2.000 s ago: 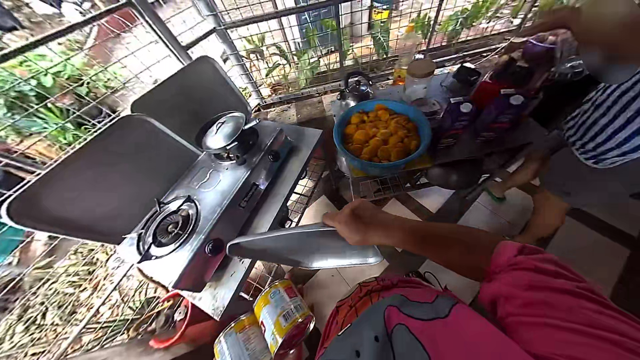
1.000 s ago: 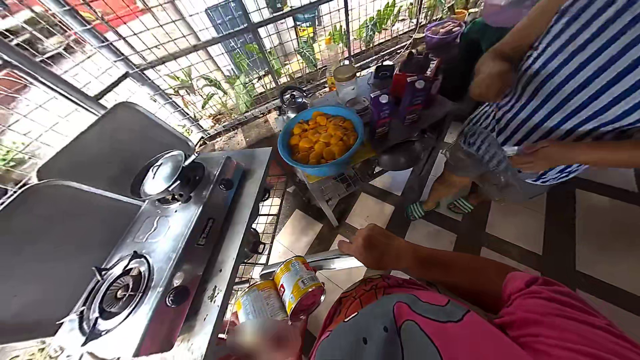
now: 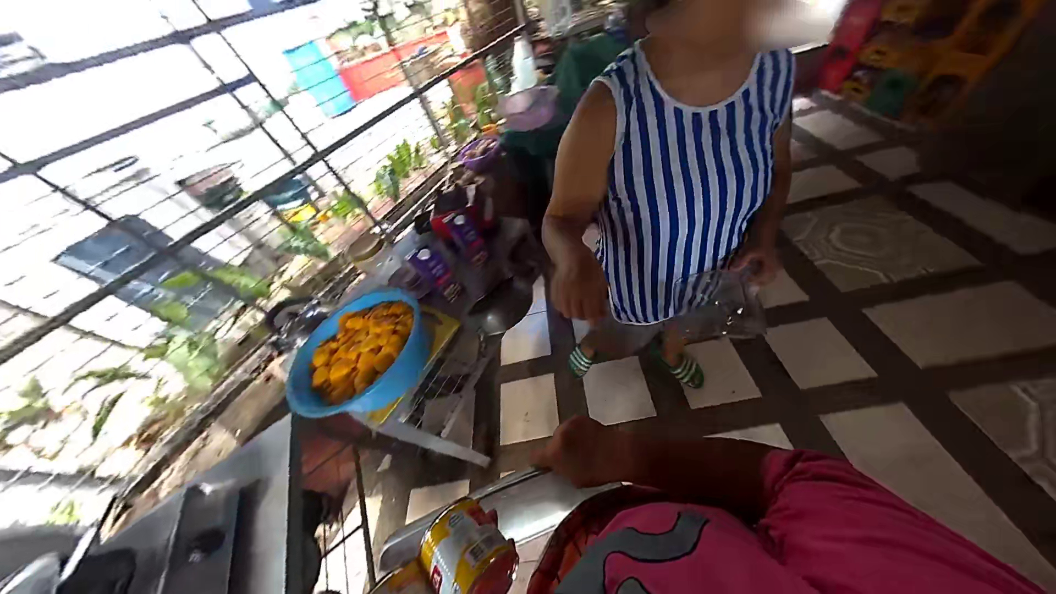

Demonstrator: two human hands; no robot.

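Observation:
My right hand (image 3: 580,452) grips the edge of a metal tray (image 3: 528,505) held low in front of my body. Two labelled tin cans stand close by the tray at the bottom of the head view: one (image 3: 469,551) shows most of its side, the other (image 3: 404,580) is cut off by the frame. My left hand is out of sight. Beyond the tray, a blue plastic basin (image 3: 297,389) full of orange fruit pieces rests on a low stand.
The gas stove (image 3: 206,528) is at lower left, beside a wire mesh fence (image 3: 272,177). Purple cartons (image 3: 435,272) and a dark wok (image 3: 503,307) sit past the basin. A person in a striped top (image 3: 689,181) stands ahead on the tiled floor, holding a clear plastic container (image 3: 719,307).
The view has swung strongly right, toward the other person. My right hand keeps hold of the tray, which has come in behind the cans. The person now faces this way.

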